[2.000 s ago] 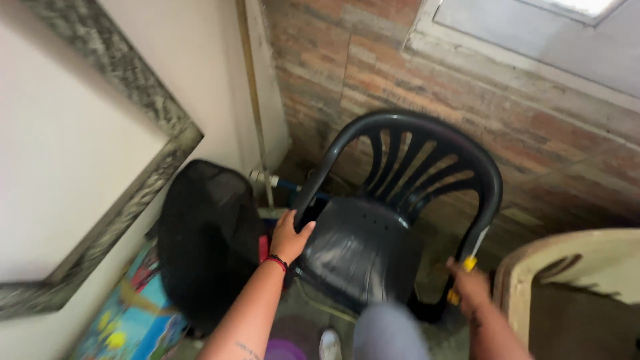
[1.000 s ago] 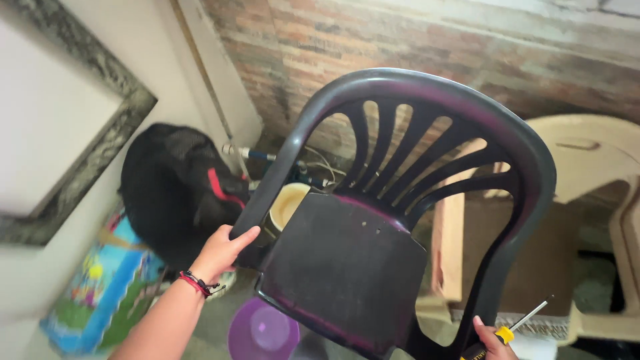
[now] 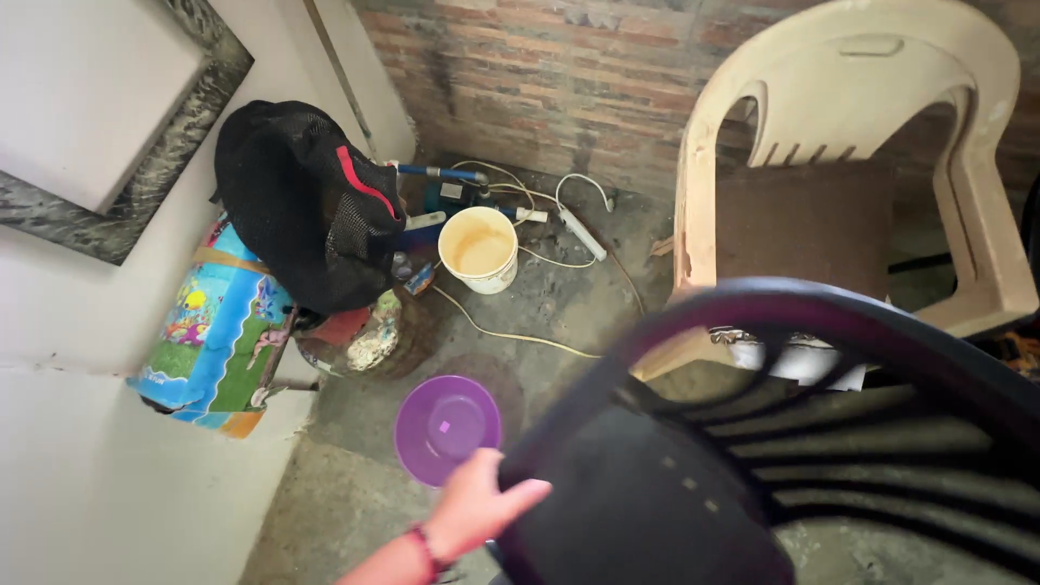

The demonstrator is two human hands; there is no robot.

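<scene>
A black plastic armchair point(image 3: 650, 487) fills the lower right of the view, blurred and tilted. My left hand point(image 3: 479, 504), with a dark red bracelet at its wrist, grips the left armrest of this chair. My right hand is out of the frame. Just beyond my left hand, a round purple plastic basin point(image 3: 448, 426) stands on the concrete floor.
A cream plastic chair point(image 3: 845, 89) stands at the right by the brick wall. Near the corner are a white bucket point(image 3: 483, 252), a power strip point(image 3: 582, 234) with cables, and a blue pipe point(image 3: 439, 172). A black mesh bag point(image 3: 284, 203) and a colourful package point(image 3: 219, 325) lean at the left.
The black chair has moved to the lower right with my left hand on its armrest. My right hand, seen earlier at the other armrest with a yellow-handled screwdriver, has left the view.
</scene>
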